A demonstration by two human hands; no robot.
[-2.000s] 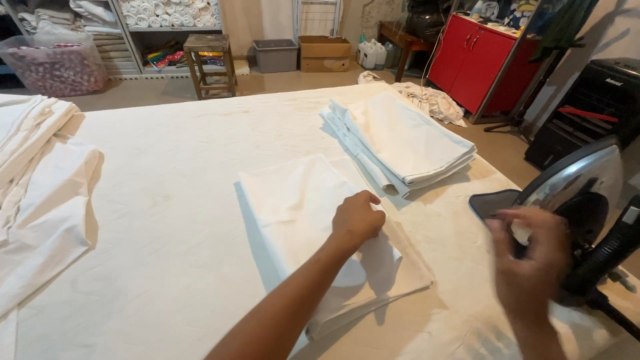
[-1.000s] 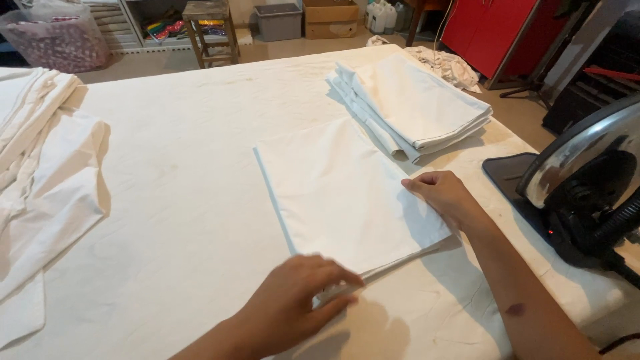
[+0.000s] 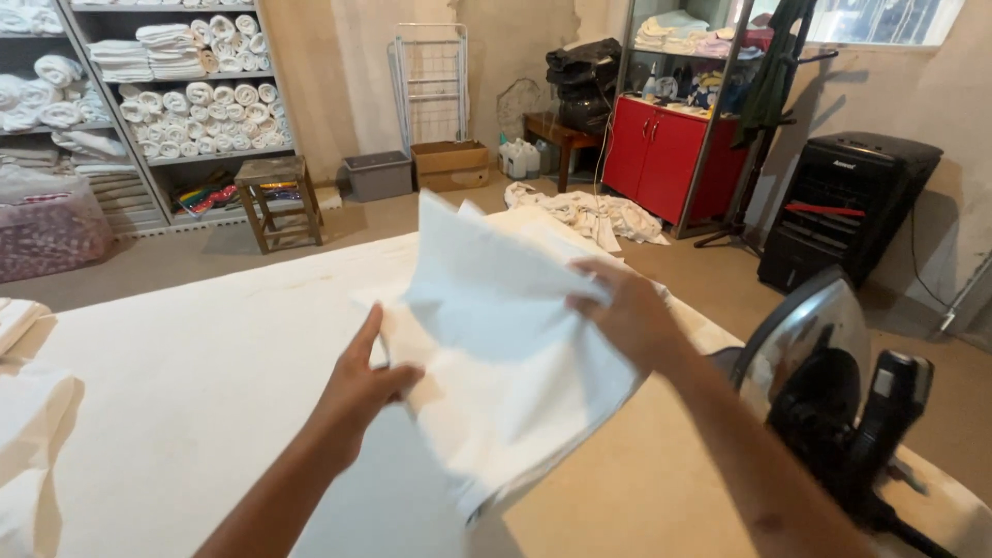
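Observation:
A folded white cloth [image 3: 480, 372] is held above the padded white table [image 3: 194, 403], its top layer lifted and bent over. My right hand [image 3: 620, 310] pinches the cloth at its upper right edge. My left hand [image 3: 372, 380] is at its left edge, thumb and fingers apart, with the edge between them; the grip is blurred. The stack of folded cloths behind is mostly hidden by the held cloth. A steam iron [image 3: 821, 372] stands tilted up at the table's right side, beside my right forearm.
Crumpled white fabric [image 3: 39, 449] lies at the table's left edge. Beyond the table are a wooden stool [image 3: 271, 186], a grey bin [image 3: 377, 175], a cardboard box [image 3: 449, 164], a heap of cloth [image 3: 585, 213] on the floor, a red cabinet [image 3: 659, 155] and a black air cooler [image 3: 845, 209].
The folded cloth lay flat on the table one second ago and is now raised and bent between my hands. Both hands have come up with it. The view has tilted upward.

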